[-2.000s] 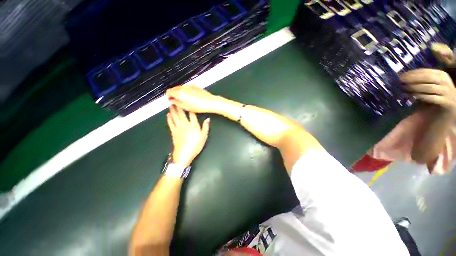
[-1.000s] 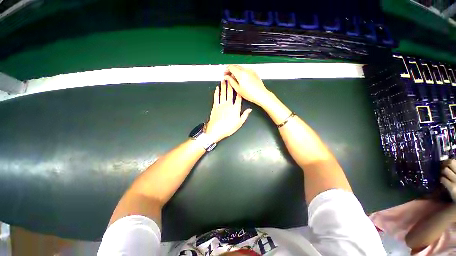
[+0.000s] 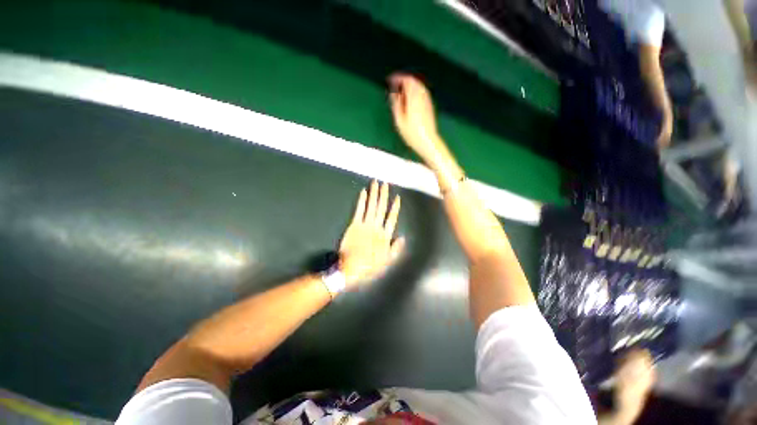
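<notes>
My left hand lies flat on the dark green bench, palm down, fingers spread and empty, with a watch on the wrist. My right hand reaches over the green conveyor belt, past the white rail. Its fingers are loosely bent with a gap at the thumb; nothing shows in it, though it is slightly blurred. A stack of shiny black trays with pale outlines stands at the right end of the bench, blurred. Neither hand touches it.
Dark blue-purple trays show at the upper right, blurred. Another person's hand is by the lower part of the tray stack. Another person's arm hangs at the upper right. A yellow floor line shows lower left.
My right hand has left my left hand and moved forward over the belt. The view has turned, and the blue-edged tray stack now shows farther right. My left hand stays flat.
</notes>
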